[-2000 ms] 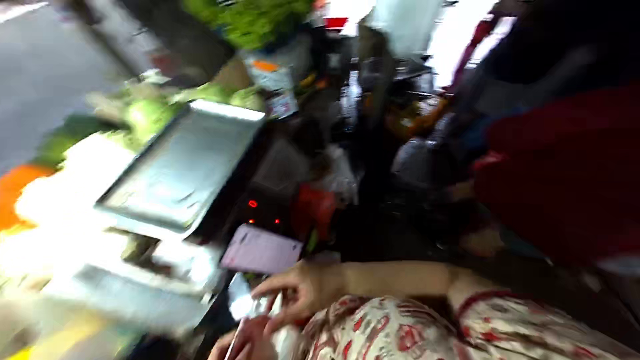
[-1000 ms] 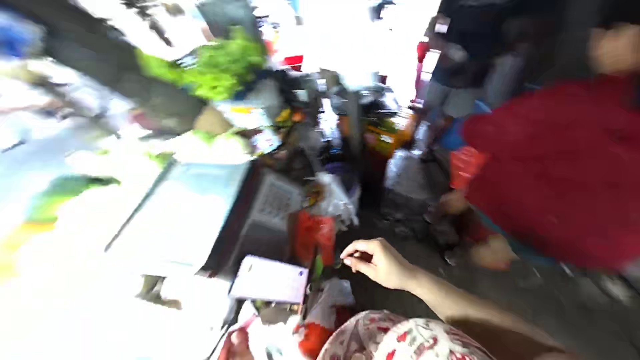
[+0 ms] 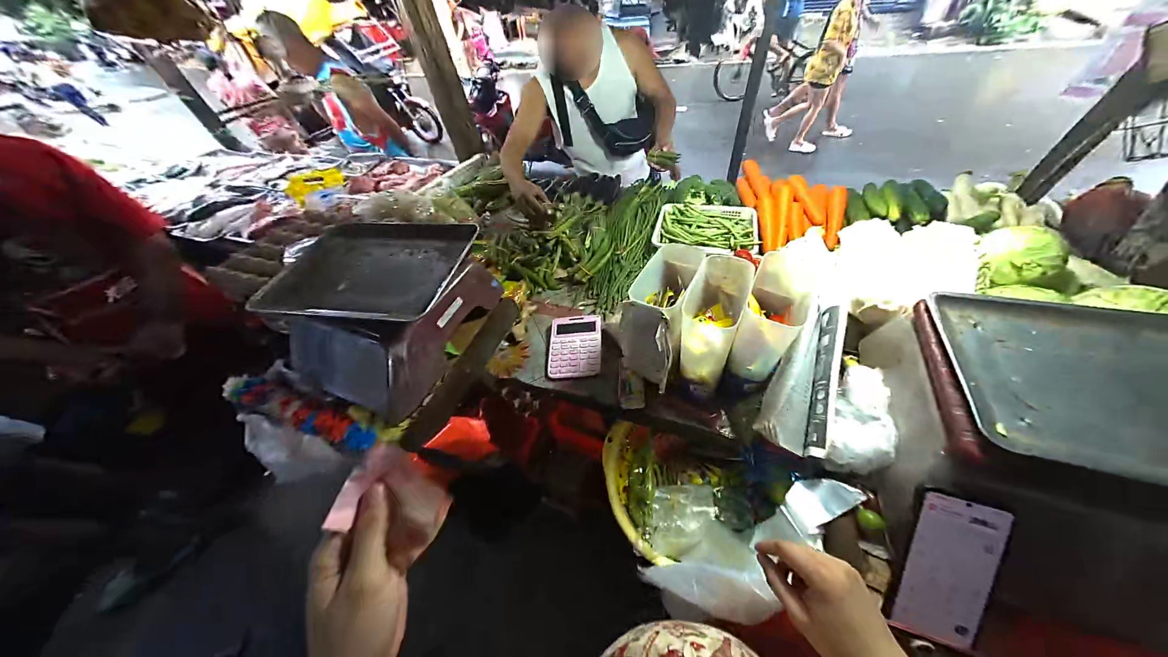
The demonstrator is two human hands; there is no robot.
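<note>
My left hand (image 3: 365, 566), low and left of centre, pinches a folded pinkish paper (image 3: 370, 484), maybe a banknote. My right hand (image 3: 826, 593) is at lower right with thumb and forefinger close together; whether a small thing is between them I cannot tell. Just beyond it lie a clear plastic bag (image 3: 721, 566) and a yellow-rimmed basket (image 3: 616, 484) of greens. A smartphone (image 3: 951, 570) with a lit screen lies to its right. A pink calculator (image 3: 575, 347) rests on the stall's ledge, beside upright plastic containers (image 3: 712, 319) with small packets.
Weighing scales with metal trays stand at left (image 3: 370, 269) and right (image 3: 1068, 383). Long beans (image 3: 625, 246), carrots (image 3: 794, 205), cucumbers (image 3: 899, 201) and cabbages (image 3: 1027, 255) cover the stall. Across it a person (image 3: 593, 100) handles greens. Another person in red (image 3: 82, 228) is close at left.
The view has swung round strongly to face the stall and street. My left hand, low at the frame's edge one second ago, is now raised with the pinkish paper plainly in view.
</note>
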